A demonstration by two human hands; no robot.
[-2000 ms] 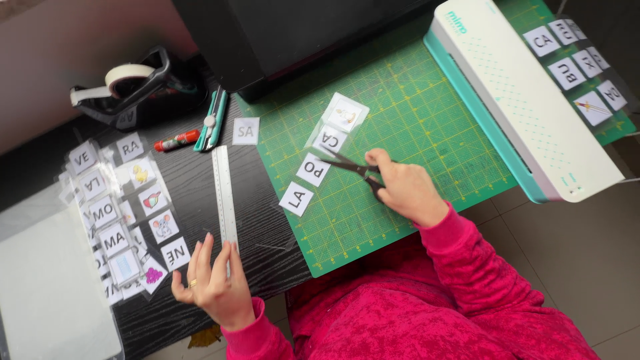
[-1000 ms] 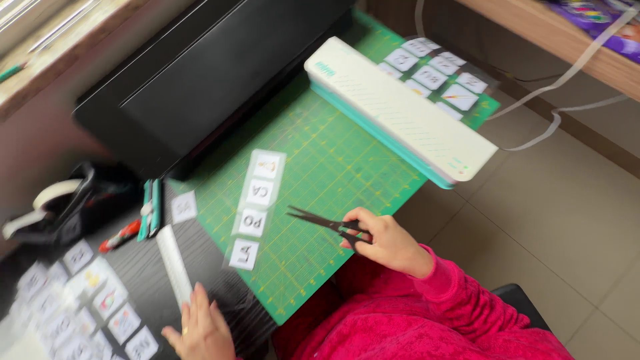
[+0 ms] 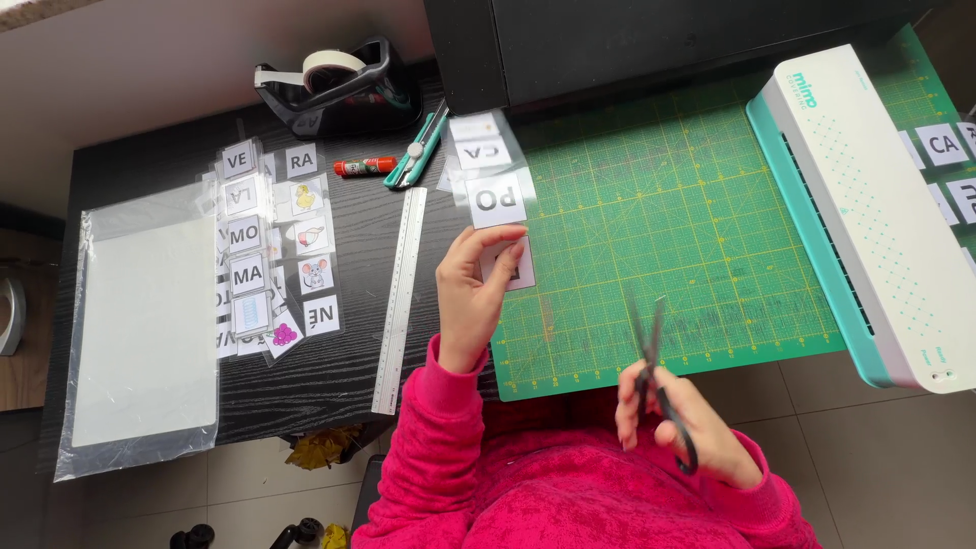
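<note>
Between the thumb and fingers of my left hand (image 3: 480,290) is a clear laminated strip of syllable cards (image 3: 496,200), lifted at the left edge of the green cutting mat (image 3: 610,229). The strip bears "PO", "CA" and a picture; its lowest card is partly behind my fingers. My right hand (image 3: 682,427) holds black-handled scissors (image 3: 650,335) in front of the mat's near edge, their blades apart and pointing away from me. The blades do not touch the strip.
A metal ruler (image 3: 400,301), teal utility knife (image 3: 416,149), glue stick (image 3: 365,166) and tape dispenser (image 3: 335,91) lie left of the mat. Farther left are laminated cards (image 3: 313,236) and a plastic pouch (image 3: 145,320). A white laminator (image 3: 869,213) stands at right, a black machine (image 3: 648,46) behind.
My left hand has moved from the ruler to the card strip and taken hold of it. The scissors have moved nearer to me, in front of the mat's edge. The view has shifted.
</note>
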